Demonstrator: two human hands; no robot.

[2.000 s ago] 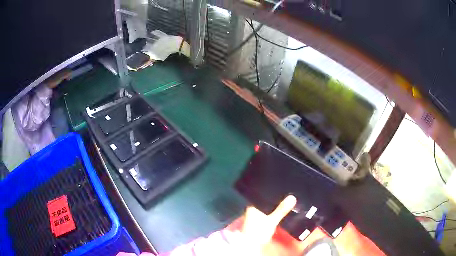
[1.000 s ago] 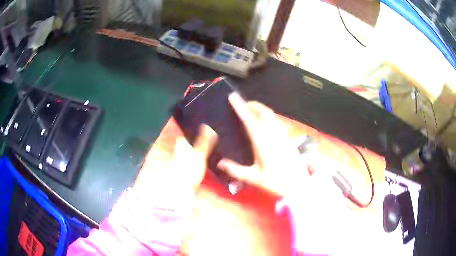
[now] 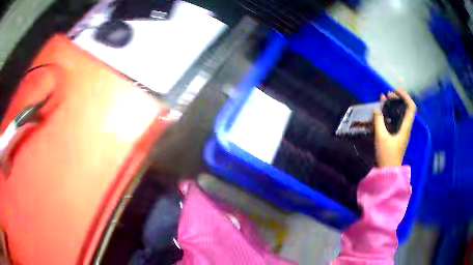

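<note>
My right hand, with a pink sleeve, is over the right part of a blue bin. It grips a semi-finished smartphone between thumb and fingers, its open back showing a white or silver area, a small brown-orange part and a dark end. The phone is tilted above the dark slotted divider inside the bin; the rows are blurred. A white paper sheet lies in the bin's left part. Another pink sleeve shows at the bottom centre, but my left hand is not visible.
A red work mat lies at the left, with a blurred white and dark object on it. A black mouse rests on white paper beyond. The bench edge runs between mat and bin. More blue bins stand at the far right.
The view has swung right from the bench to the blue bin. Both hands were at a dark phone or stack over the mat; now my right hand holds one phone over the bin.
</note>
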